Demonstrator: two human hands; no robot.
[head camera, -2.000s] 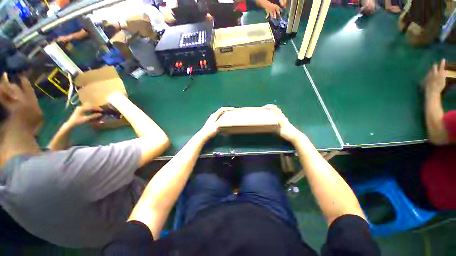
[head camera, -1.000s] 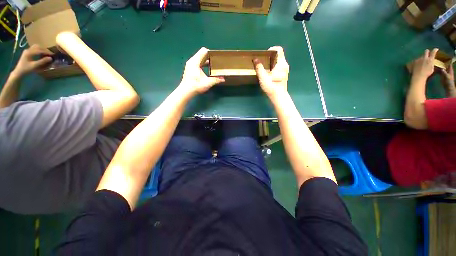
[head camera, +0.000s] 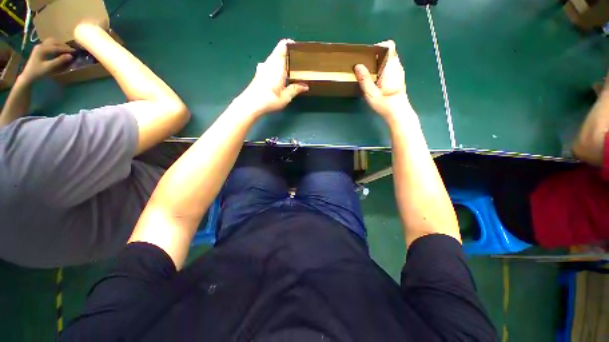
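Note:
A small brown mailer box (head camera: 327, 61) is between my two hands over the green bench top, with an open side facing me and its brown inner walls showing. My left hand (head camera: 270, 83) grips its left end, thumb at the near bottom edge. My right hand (head camera: 387, 83) grips its right end, thumb over the front edge into the opening. My fingers behind the ends are partly hidden. I see no contents in the box.
At left, a worker in a grey sleeve (head camera: 80, 180) has an arm at an open mailer box (head camera: 80, 72). At right, a worker in red (head camera: 567, 214) sits by a blue stool (head camera: 484, 224). A short black lead (head camera: 217, 9) lies at the far edge; a pale seam crosses the bench (head camera: 220, 113).
Two seconds ago the box showed a closed face; since one second ago it is tilted open side towards me and slightly farther right and up in view. The right worker's box has left view.

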